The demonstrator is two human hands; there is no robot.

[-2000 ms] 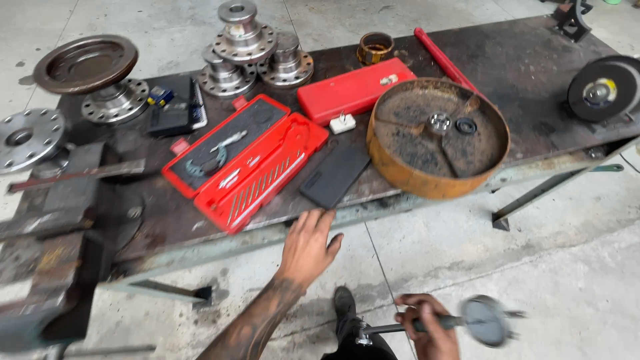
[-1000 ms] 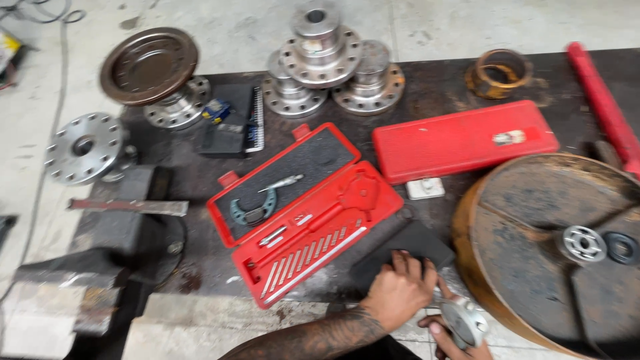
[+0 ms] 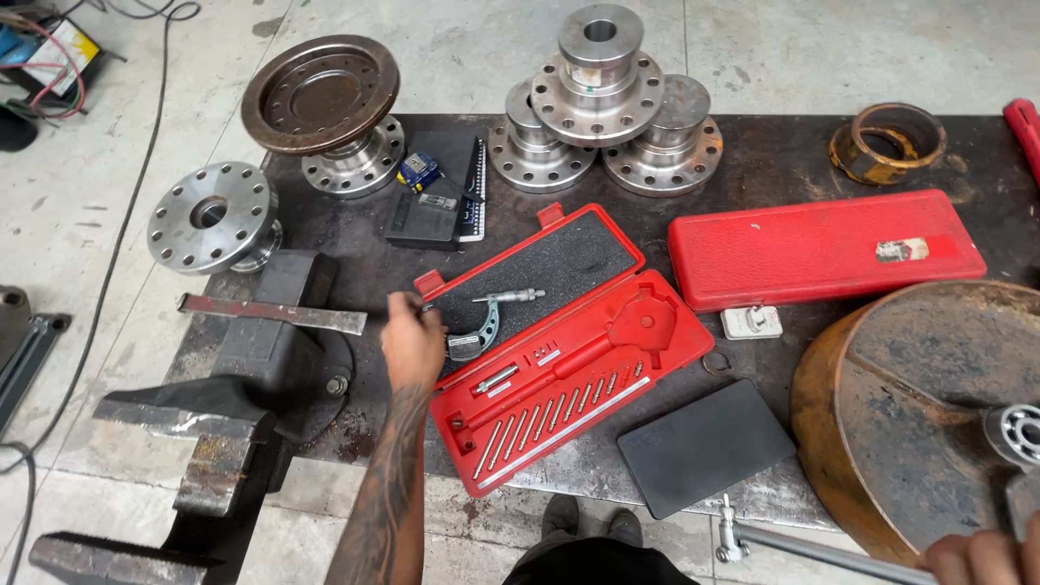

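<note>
My left hand (image 3: 413, 335) is at the left end of the open red case's foam-lined lid (image 3: 536, 280), its fingers curled beside the outside micrometer (image 3: 487, 325); a small dark bit shows at the fingertips, and whether they hold it I cannot tell. Small metal rods lie in slots of the case's lower half (image 3: 569, 390). My right hand (image 3: 979, 561), cut off at the lower right corner, is closed on a dial bore gauge (image 3: 829, 548), whose measuring head points left, in front of the bench edge. A flat black case (image 3: 707, 447) lies between the red case and the rusty drum.
A bench vise (image 3: 276, 357) with a flat bar across it stands at the left. Steel flanged hubs (image 3: 597, 97) are stacked at the back, near a tape measure (image 3: 419, 171) on a black box. A closed red case (image 3: 825, 248) and a rusty drum (image 3: 918, 406) occupy the right.
My left hand has moved left from the flat black case to the open red case's lid. My right hand has moved right with the gauge. The view has shifted.
</note>
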